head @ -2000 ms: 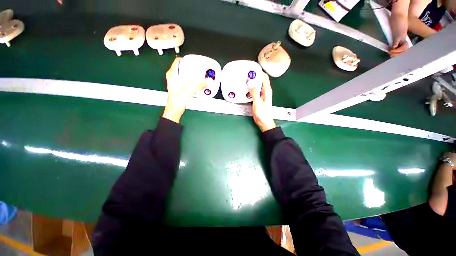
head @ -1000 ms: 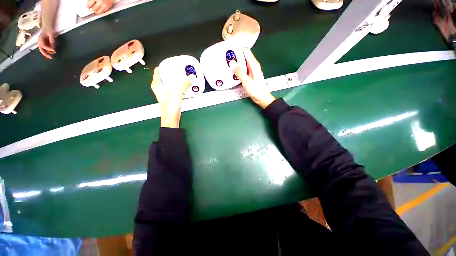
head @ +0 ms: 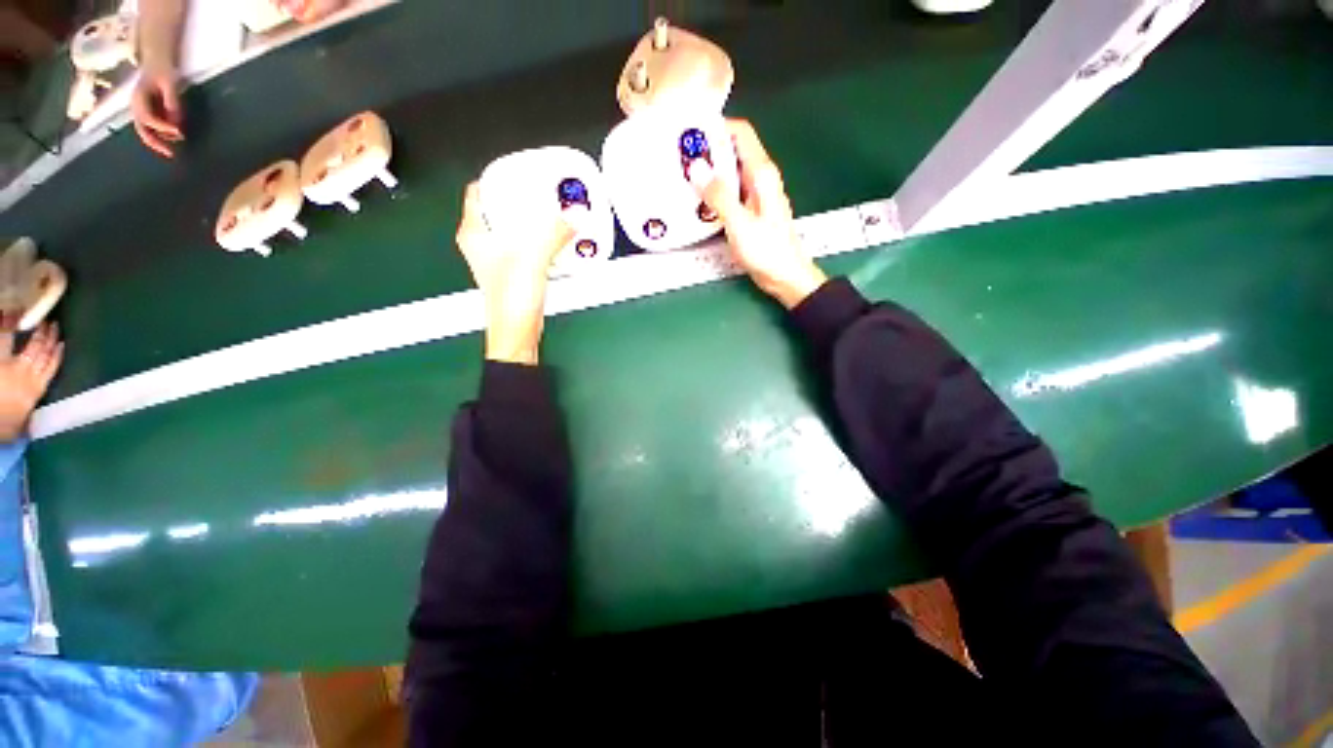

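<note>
My left hand (head: 507, 271) holds a white rounded unit (head: 529, 190) by its left side, with the thumb over its face near the buttons. My right hand (head: 760, 219) holds a second white unit (head: 640, 173) by its right side, thumb just below the display. Both units are side by side above the white guide rail, with faces towards me and round displays lit blue-purple. Small dark reddish buttons show near their lower edges. My fingers behind the units are hidden.
A cream unit with two pegs (head: 676, 70) lies just beyond the right-hand unit. Two more cream units (head: 348, 155) lie on the dark green belt at left. The white guide rail (head: 293, 354) meets a slanting post (head: 972, 139) at right. Another person's hand (head: 27, 377) is at the left edge.
The view has turned left since the oldest frame. Another person's hand and blue sleeve have come in at the left edge. Both my hands keep hold of their units, displays still lit.
</note>
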